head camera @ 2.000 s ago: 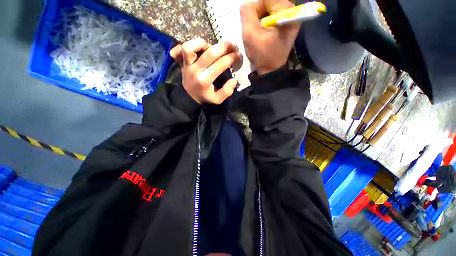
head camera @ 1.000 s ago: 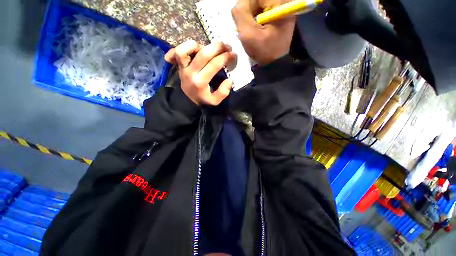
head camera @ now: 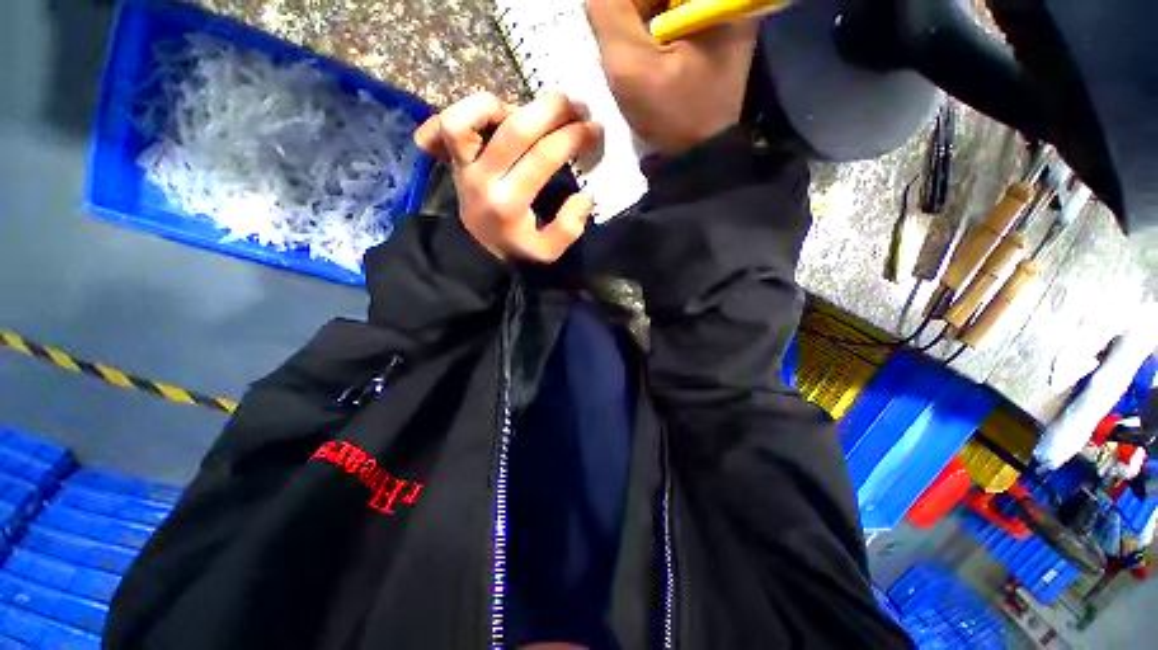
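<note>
The spiral notepad (head camera: pixel 594 89), with white pages and a wire-bound left edge, lies on the speckled benchtop at the top middle. My right hand (head camera: pixel 673 79) is over its right side, partly cut off by the top edge, and holds a yellow pen (head camera: pixel 718 13). The pen's tip is hidden. My left hand (head camera: pixel 511 172) is at the notepad's lower left, fingers curled around a dark object (head camera: pixel 556 194), mostly hidden, possibly a phone.
A blue bin (head camera: pixel 112 159) of white shreds is at the left. A dark round-based fan-like object (head camera: pixel 845 89) stands close at the right. Beyond it lie wooden-handled tools (head camera: pixel 991 241) and a dark tool (head camera: pixel 937 159). Blue crates (head camera: pixel 921 425) are below the bench.
My right hand and the pen have moved up towards the top edge, uncovering more of the notepad. My left hand keeps its curled grip. The view has shifted slightly.
</note>
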